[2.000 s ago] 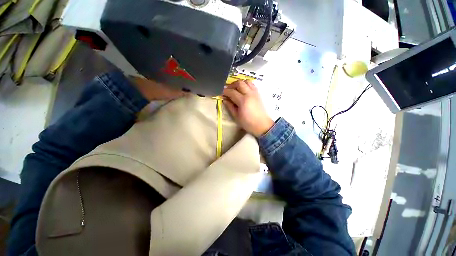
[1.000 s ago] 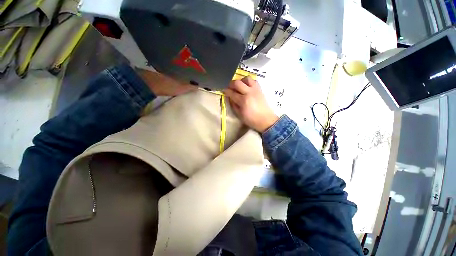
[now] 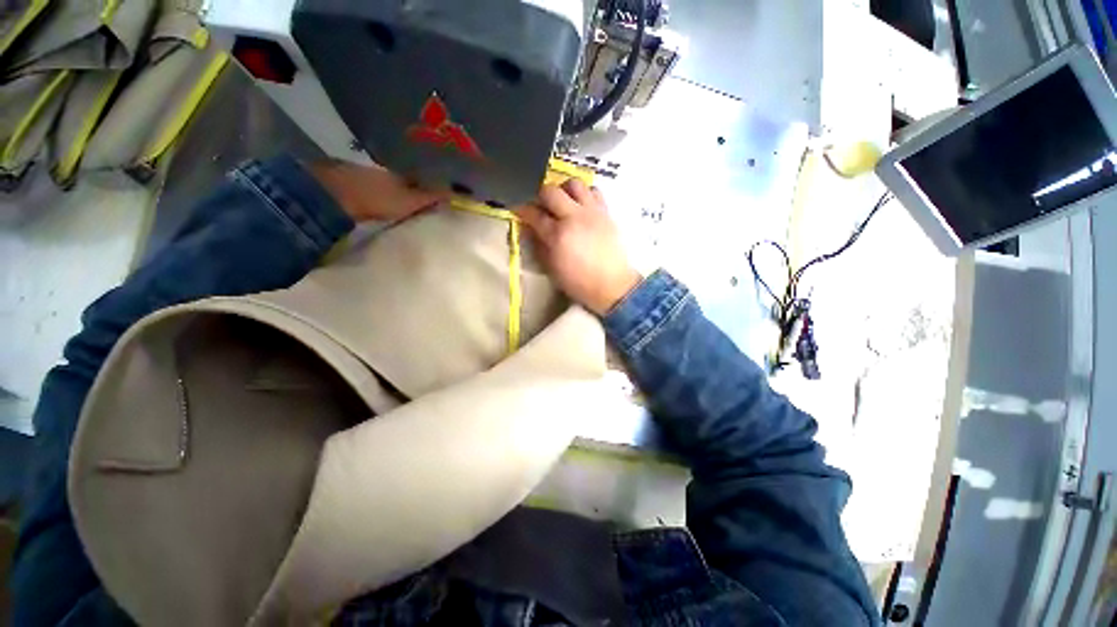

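Observation:
The beige workpiece [image 3: 404,288] lies over the table edge and my lap, its lower part open like a tube. A yellow bound seam [image 3: 515,288] runs down it from its top edge. My right hand [image 3: 582,243] holds the top edge beside the sewing machine head [image 3: 435,92], with fingers bent. A yellow clamp frame [image 3: 571,170] shows just above my right fingers. My left hand [image 3: 374,194] is at the cloth's upper left edge. Its fingers are hidden under the machine head, so its grip cannot be seen.
A heap of beige pieces with yellow edges [image 3: 104,92] is at the upper left. A control screen [image 3: 1011,153] stands at the right, with a yellow round object [image 3: 854,157] beside it. Tangled black cables [image 3: 796,325] lie on the white table [image 3: 888,404].
The view has shifted slightly. The lower part of the workpiece has spread left, and its open tube has changed shape. Both hands stay at the top edge by the machine head.

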